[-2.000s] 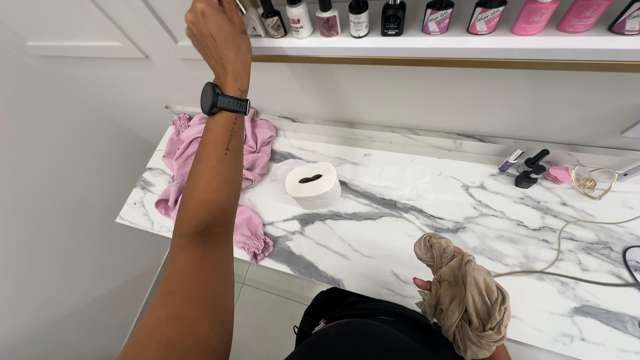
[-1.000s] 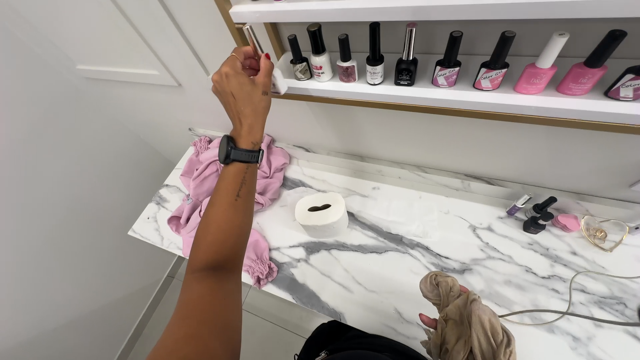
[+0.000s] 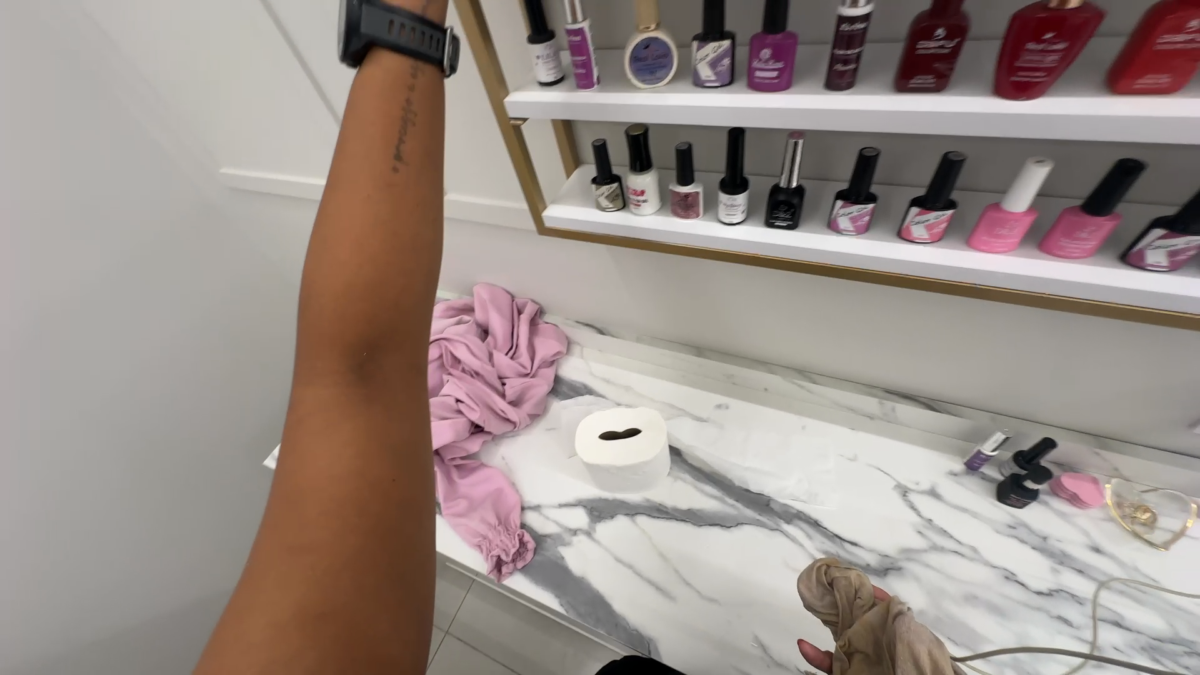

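Note:
My left arm, with a black wristwatch point(image 3: 398, 36) on it, reaches up at the left. The left hand is almost wholly cut off by the top edge, so what it holds cannot be seen. At the lower right my right hand point(image 3: 817, 653) holds a bunched beige cloth point(image 3: 867, 619) over the counter; only some fingers show. Nail polish bottles point(image 3: 735, 178) stand in a row on the lower white shelf point(image 3: 797, 239), and more bottles point(image 3: 772, 52) stand on the shelf above it.
On the marble counter point(image 3: 656, 572) lie a pink garment point(image 3: 492, 375), a paper roll point(image 3: 622, 450), several small bottles point(image 3: 1022, 483), a pink item point(image 3: 1078, 489) and a gold-rimmed heart-shaped dish point(image 3: 1151, 516). A cable point(image 3: 1041, 653) runs at the lower right. Gold framing point(image 3: 506, 122) edges the shelves.
My left hand has risen from the left end of the lower shelf to beyond the top edge. The view has shifted, showing the upper shelf's bottles. My right hand still holds the cloth.

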